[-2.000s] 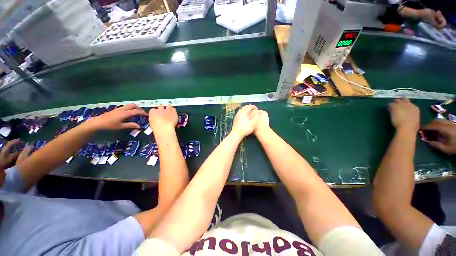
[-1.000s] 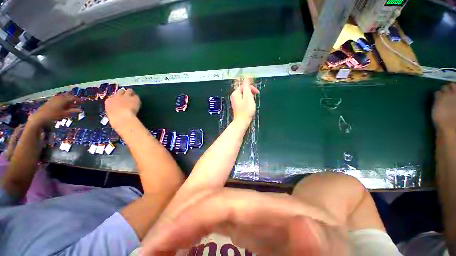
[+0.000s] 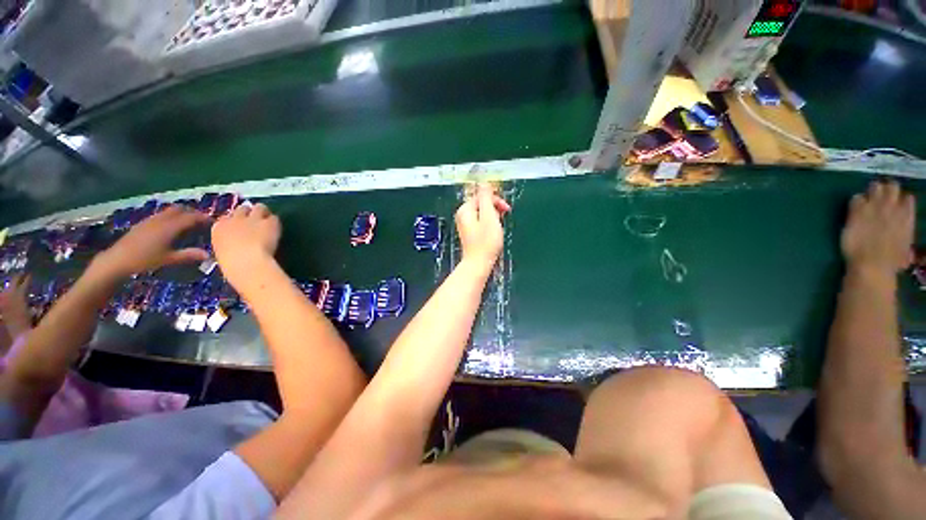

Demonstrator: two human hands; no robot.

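My left hand (image 3: 479, 225) rests on the green bench (image 3: 569, 274) by the pale rail, fingers pointing away and slightly apart, with nothing seen in it. My right arm is bent across the bottom of the picture; its hand is out of view. A blue-rimmed watch body (image 3: 426, 233) lies face up just left of my left hand, not touching it. A red-rimmed watch body (image 3: 362, 228) lies further left. Nearer me, a row of blue-rimmed units (image 3: 390, 297) runs leftwards, partly behind a neighbour's forearm.
A neighbour's hands (image 3: 244, 236) are over the left rows, which have white tabs (image 3: 216, 320). Another person's hand (image 3: 879, 229) is at the right. A metal post (image 3: 642, 91) stands beyond the rail, beside mixed units on brown card (image 3: 802, 132) and a meter (image 3: 736, 46).
My hands were together at the rail; the right came back, passed blurred close to the camera, and is now out of view. The neighbour's hands moved left, uncovering the red-rimmed unit.
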